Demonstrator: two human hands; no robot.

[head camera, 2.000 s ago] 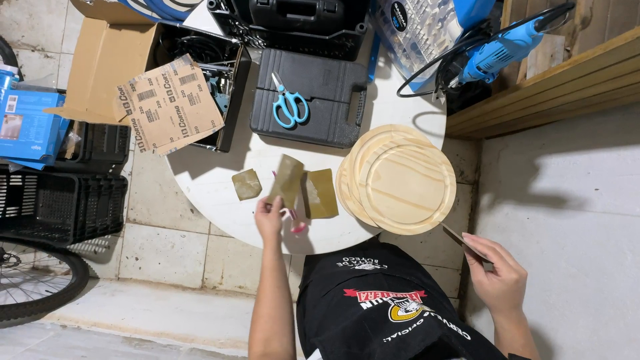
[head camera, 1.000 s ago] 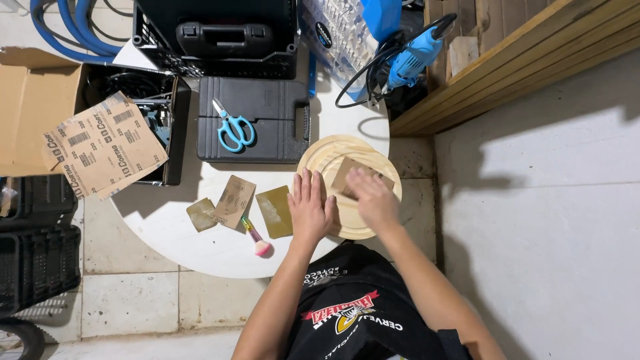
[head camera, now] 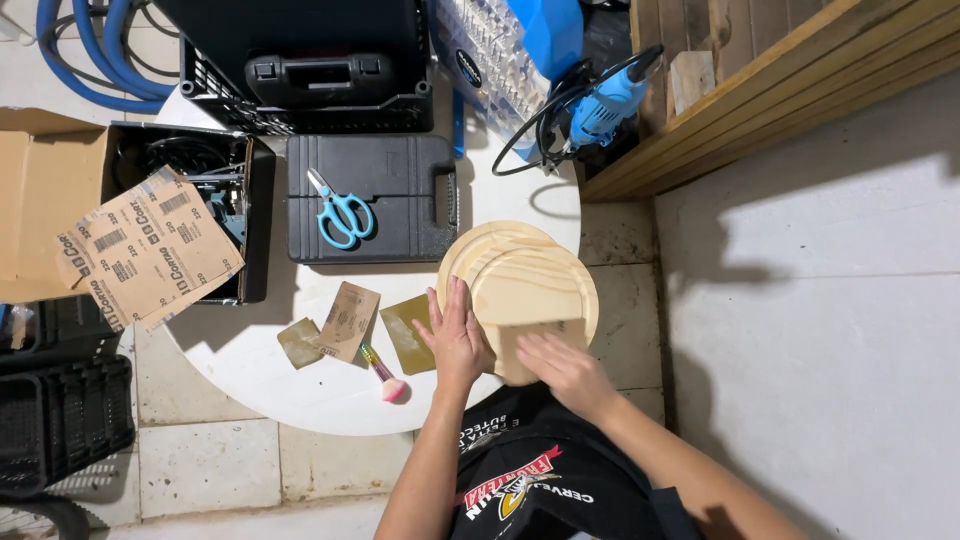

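Note:
Two round wooden boards with grooved rims overlap at the table's right edge; the upper board (head camera: 532, 285) lies nearer to me. My left hand (head camera: 459, 341) rests on the boards' left side, fingers spread, holding nothing. Under the fingers of my right hand (head camera: 566, 371) a piece of sandpaper (head camera: 551, 328) is pressed flat on the upper board. Left of my left hand lie an olive sandpaper piece (head camera: 409, 330), a brown sandpaper piece (head camera: 349, 319), a smaller worn piece (head camera: 300, 343) and a brush with pink bristles (head camera: 391, 388).
Light-blue scissors (head camera: 343, 217) lie on a black tool case (head camera: 371, 199) behind the boards. Large sandpaper sheets (head camera: 157, 247) cover part of an open box at left. A blue corded power tool (head camera: 607, 105) stands at the back right, beside a wooden slatted structure (head camera: 750, 90).
Since two seconds ago, my right hand has come from the right onto the boards, and my left hand has moved from the small sandpaper pieces to the boards' left side.

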